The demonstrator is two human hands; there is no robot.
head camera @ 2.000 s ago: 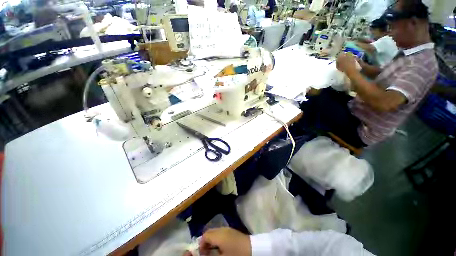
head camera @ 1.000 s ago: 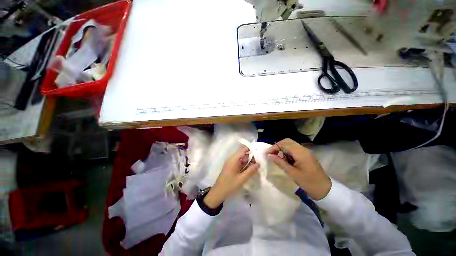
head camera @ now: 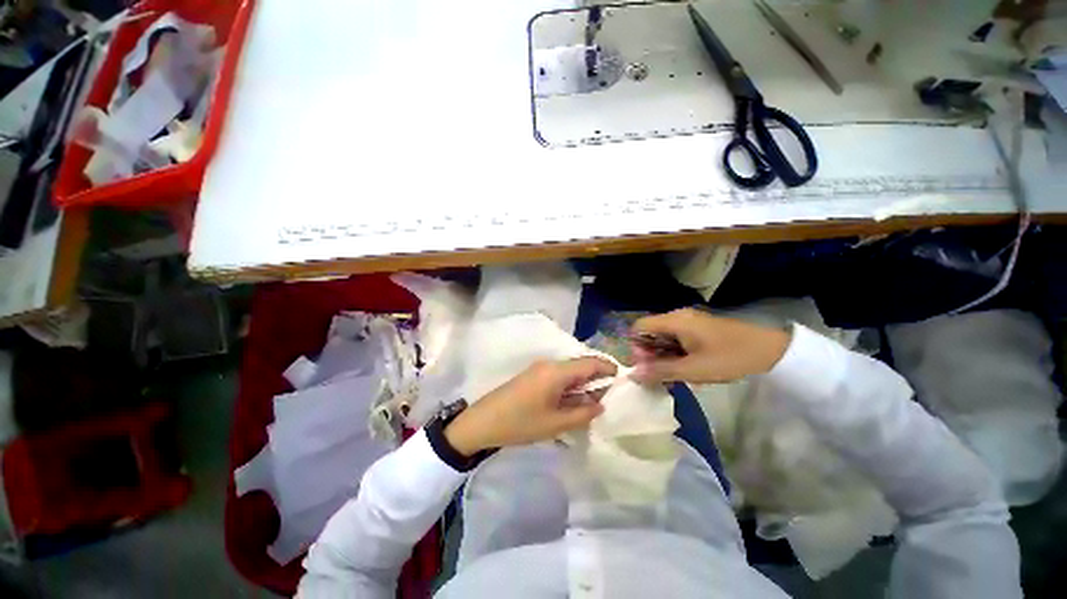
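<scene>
A sheer cream garment piece [head camera: 638, 415] lies on my lap between both hands. My left hand [head camera: 532, 407] pinches a narrow cream strip [head camera: 599, 383] at the edge of the piece. My right hand [head camera: 696, 345] has thumb and finger at the other end of the strip, touching the cloth. A small dark tool [head camera: 659, 343], which looks like thread snips, sits in the right hand, partly hidden by the fingers. The hands are close together, just below the table edge.
Black-handled shears [head camera: 763, 143] and a thin metal tool [head camera: 800, 45] lie on the white table [head camera: 386, 129]. An orange-red scrap basket [head camera: 217, 146] is at its left end. A dark red bin [head camera: 248, 439] holds pale cut panels [head camera: 322, 462]. Pale cloth heaps [head camera: 977, 392] are at right.
The view has swung from the machine and a seated person down to my lap. Since the middle frame, my right hand has turned more level, and both hands still meet at the cream cloth.
</scene>
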